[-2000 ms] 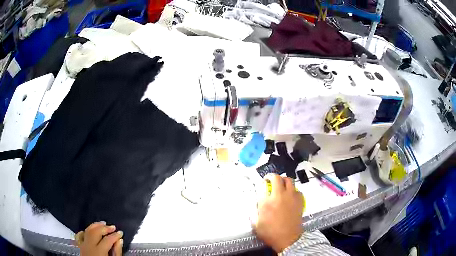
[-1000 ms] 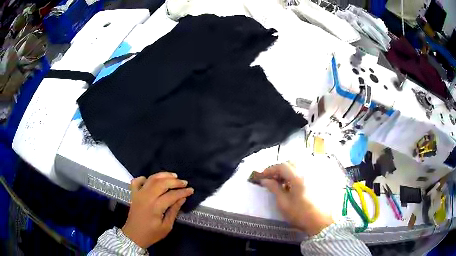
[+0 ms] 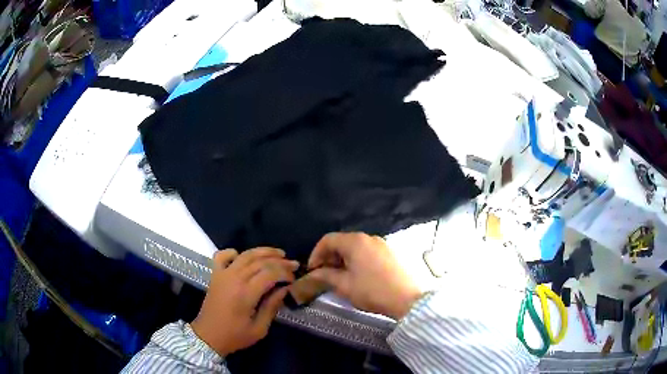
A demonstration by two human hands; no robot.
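Note:
A large black garment panel (image 3: 307, 139) with frayed edges lies over the white table, its lower corner at the front edge. My left hand (image 3: 249, 296) holds that corner between thumb and fingers. My right hand (image 3: 366, 270) touches the same corner from the right and holds a small tan-brown card template (image 3: 309, 286) against the cloth. The fingers hide part of the card and the cloth edge. The scissors (image 3: 542, 321), with green and yellow handle loops, lie on the table to the right; their blades are not clearly seen.
The white sewing machine (image 3: 556, 157) stands at the right. Near it are a blue oval piece (image 3: 552, 239), black scraps (image 3: 578, 259) and pink-blue snips (image 3: 587, 318). The ruler tape (image 3: 175, 257) runs along the front edge. A black strap (image 3: 128, 87) lies at the left.
The right hand has let go of the scissors, taken the tan card and moved left to the panel's corner. The left hand now grips the corner it was resting on. The view has shifted left.

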